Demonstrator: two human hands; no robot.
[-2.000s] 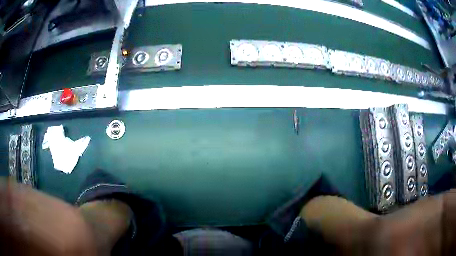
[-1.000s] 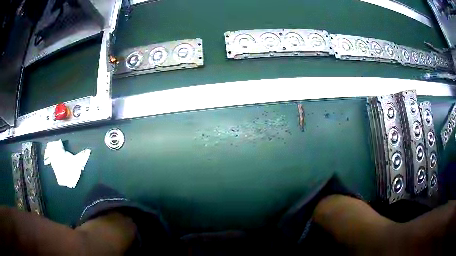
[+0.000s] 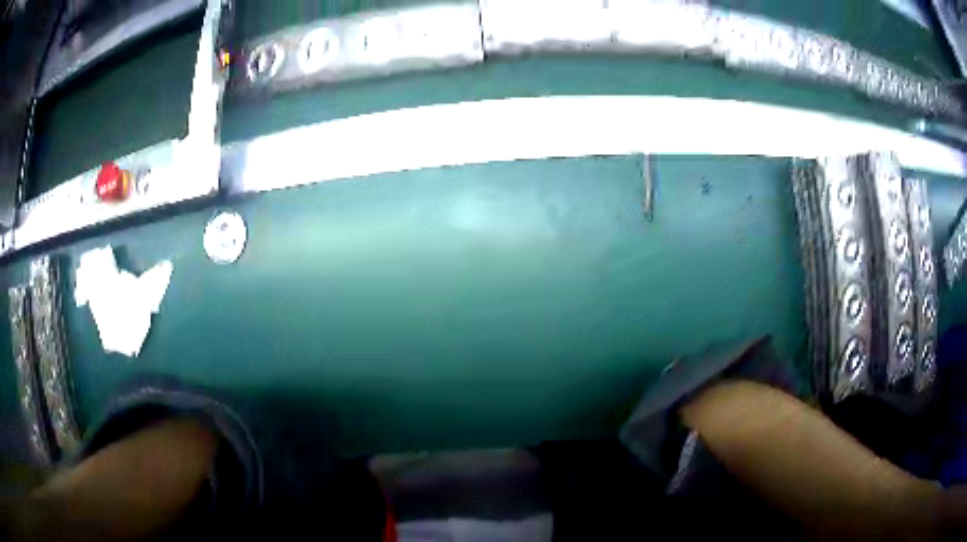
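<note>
Neither of my hands is in view; only my bare arms and dark sleeve edges show along the bottom. Ringed metal plates (image 3: 366, 47) lie end to end in a long row across the top, overexposed in the middle. A silver disc with a ring (image 3: 225, 237) lies on the green bench (image 3: 445, 307) at left. A crumpled white cloth (image 3: 122, 302) lies left of and below it. A thin, dark pin-like piece (image 3: 649, 188) lies right of centre, by the white rail. Side-by-side stacks of ringed plates (image 3: 851, 275) stand at right.
A white rail (image 3: 498, 127) runs across behind the near bench. A red button (image 3: 110, 182) sits on the pale machine base at left. A narrow upright pair of plates (image 3: 48, 349) is at far left. Blue fabric (image 3: 949, 402) shows at the right edge.
The left plate has moved right and now meets the row, closing the gap. The view has shifted, so the bench things sit higher. Small specks seen mid-bench earlier are mostly indistinct now.
</note>
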